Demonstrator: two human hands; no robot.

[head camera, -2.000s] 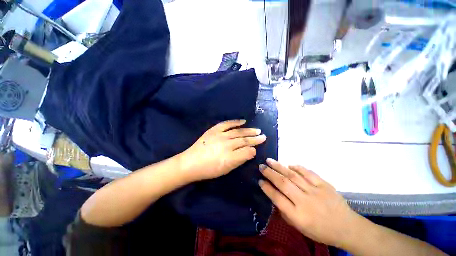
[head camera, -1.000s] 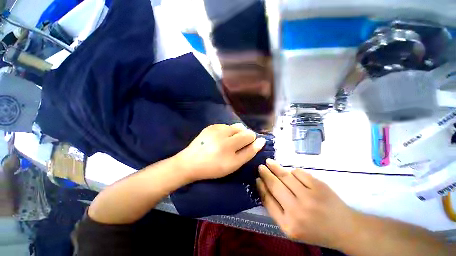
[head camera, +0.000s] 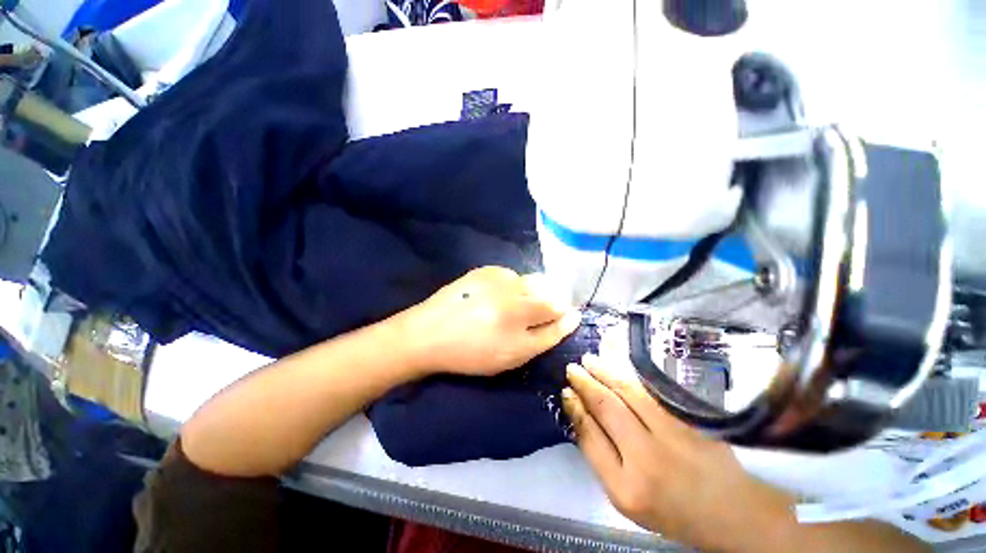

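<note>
The navy garment [head camera: 292, 205] lies in folds left of the needle area, its near part under both hands. My left hand [head camera: 492, 322] presses on the navy cloth, fingertips close to the presser foot area, which is partly hidden. My right hand [head camera: 649, 443] lies just nearer me, fingertips on the cloth's right edge, where pale loose stitching shows. The white sewing machine head [head camera: 638, 130] with a blue stripe stands over the cloth. Its shiny curved guard [head camera: 843, 292] is in front. A small dark label [head camera: 479, 104] shows at the garment's far edge.
White strips with dark lettering [head camera: 930, 502] hang at the lower right. A measuring scale [head camera: 432, 516] runs along the table's near edge. A brown roll [head camera: 105, 373] is at the left. Something orange-red [head camera: 500, 8] and striped cloth [head camera: 424, 12] are at the top. Dark red cloth [head camera: 427, 540] is below.
The view has shifted, so the machine head and guard now fill the right. The cloth's near edge has moved away from me, towards the needle, under both hands. The snips and orange handle are out of sight.
</note>
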